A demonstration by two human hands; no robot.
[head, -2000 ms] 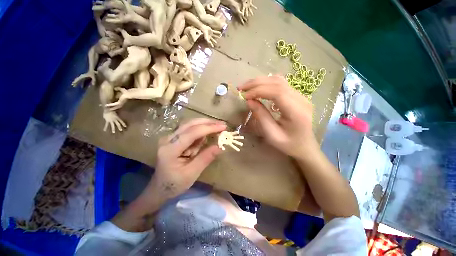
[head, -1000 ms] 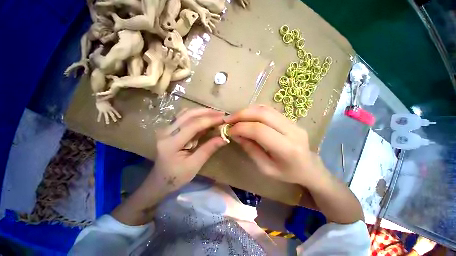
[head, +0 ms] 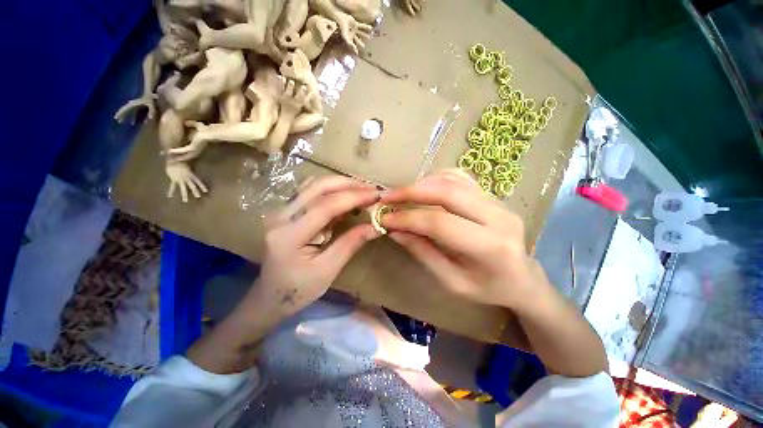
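Note:
My left hand is closed around a beige figure arm, most of it hidden by the palm and fingers. My right hand meets it at the fingertips and pinches a yellow-gold ring at the arm's hand end. My fingers hide how far the ring sits on the arm. Loose rings lie in a pile on the right of the cardboard mat. A heap of beige figure arms lies at the mat's top left.
A small white disc sits mid-mat. To the right are a pink-red tool, squeeze bottles, a thin rod and a stained white sheet. A lower blue bin with tan-brown arms is at the left.
My right hand has moved left and down from above the mat to my left hand, bringing the ring to the arm's spread fingers. Over the last second both hands have barely moved.

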